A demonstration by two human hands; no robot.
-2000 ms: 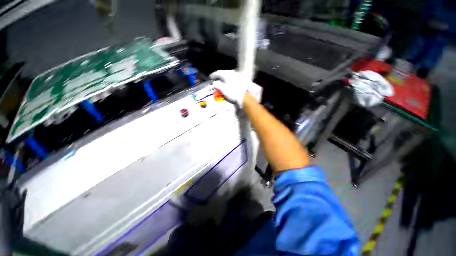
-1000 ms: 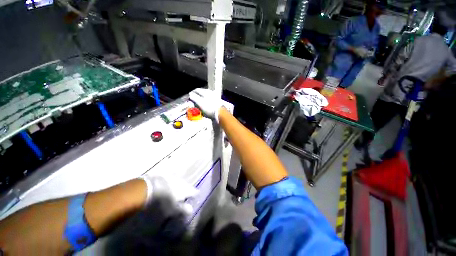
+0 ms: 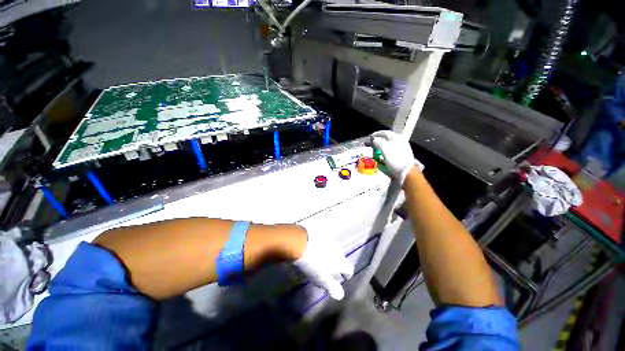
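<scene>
A large green circuit board (image 3: 185,110) with pale patches lies on blue support posts (image 3: 198,155) inside the machine. My right hand (image 3: 395,155), in a white glove, is at the right end of the white control ledge (image 3: 226,199), against the pale frame post (image 3: 419,89). Its fingers are by a green item beside the red emergency stop button (image 3: 368,164); their undersides are hidden. My left hand (image 3: 326,264), also in a white glove, hangs in front of the panel with nothing visible in it. Red and yellow-black push buttons (image 3: 321,181) sit left of the emergency stop.
A thin dispensing head (image 3: 266,72) hangs behind the board. A crumpled white heap (image 3: 20,274) lies at the left end of the ledge. At right are grey machinery (image 3: 480,123), a white cloth (image 3: 552,190) on a red-topped table (image 3: 603,199), and part of a person in blue (image 3: 610,130).
The view has swung left, so the whole board shows. My left forearm and glove have come further into view. My right hand stays by the post and the emergency stop.
</scene>
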